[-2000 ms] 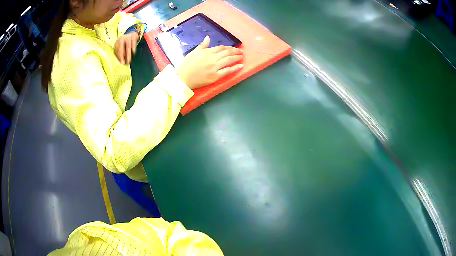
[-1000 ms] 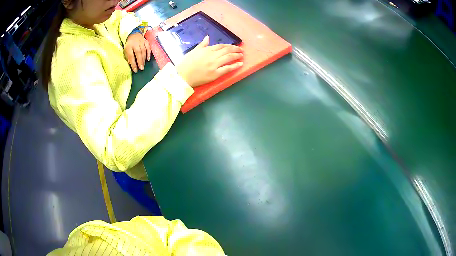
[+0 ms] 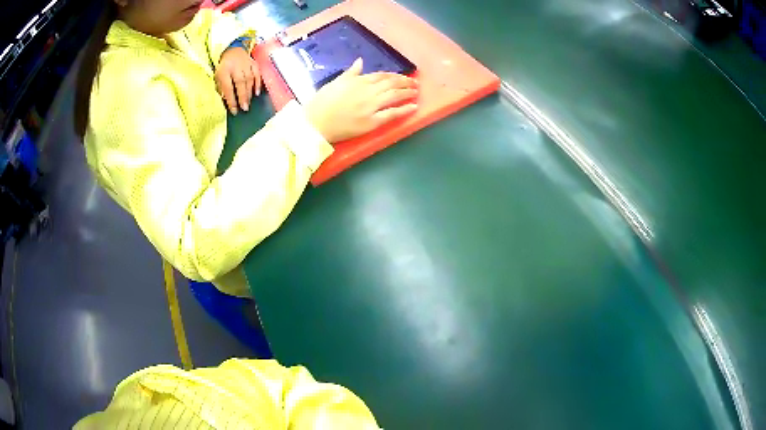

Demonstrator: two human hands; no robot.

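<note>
Neither of my hands is in the picture. Only a yellow gridded sleeve or shoulder of my smock (image 3: 243,399) shows at the bottom edge. In front of me is the shiny green work surface (image 3: 420,277). Beyond it, at the upper middle, an orange-red foam pad (image 3: 453,76) carries a black-framed tablet (image 3: 357,46). A neighbour's hand rests on the pad at the tablet's near edge and covers part of it. The tablet's screen looks dark bluish with glare; its content is too small to tell.
A person in a yellow smock (image 3: 168,159) sits at the left, one forearm over the surface, the other hand hanging by the pad with a blue wrist band. A metallic strip (image 3: 588,164) runs along the right. Grey floor with a yellow line (image 3: 175,315) lies lower left.
The neighbour's far hand has come down and its fingers now hang beside the pad. The view has shifted slightly. The neighbour's near hand stays by the tablet.
</note>
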